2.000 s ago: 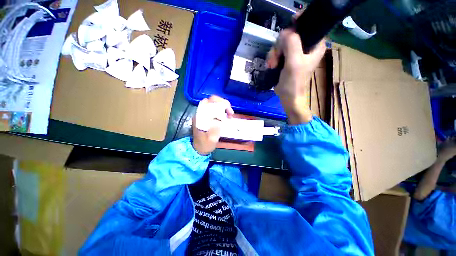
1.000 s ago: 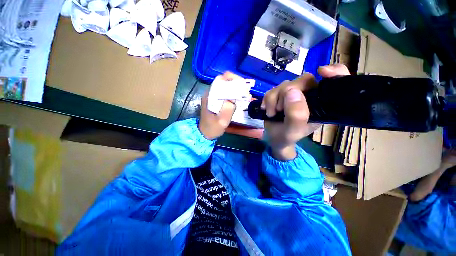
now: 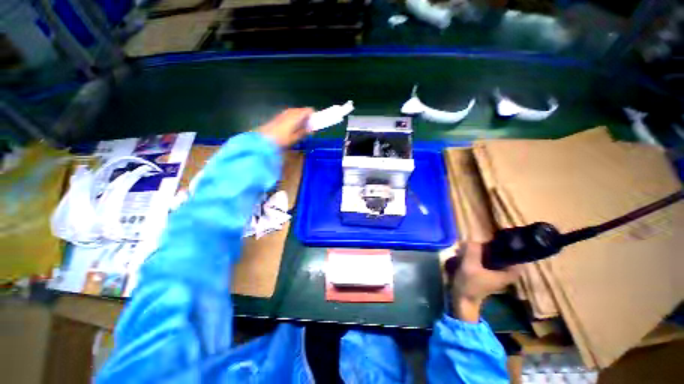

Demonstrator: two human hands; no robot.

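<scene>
My left hand (image 3: pixel 286 126) is stretched far forward at the near edge of the green conveyor belt and holds a white plastic part (image 3: pixel 330 116) by one end. My right hand (image 3: pixel 477 279) is at the right of the bench and grips the black electric screwdriver (image 3: pixel 523 245), its cord running off to the right. The white block fixture (image 3: pixel 360 268) sits on its reddish plate at the bench's front. The silver screw feeder (image 3: pixel 377 169) stands in the blue tray (image 3: pixel 431 195).
Curved white frames (image 3: pixel 439 112) lie on the green belt (image 3: pixel 247 94). Stacked cardboard (image 3: pixel 577 195) is at right. White pointed shell pieces (image 3: pixel 271 214), partly behind my left arm, lie on cardboard (image 3: pixel 262 262). Curved white strips (image 3: pixel 101 199) lie on a printed sheet (image 3: pixel 169 169) at left.
The view has tilted up towards the belt. My left hand has moved forward from the bench front with the white part. My right hand and screwdriver have moved away from the part to the right.
</scene>
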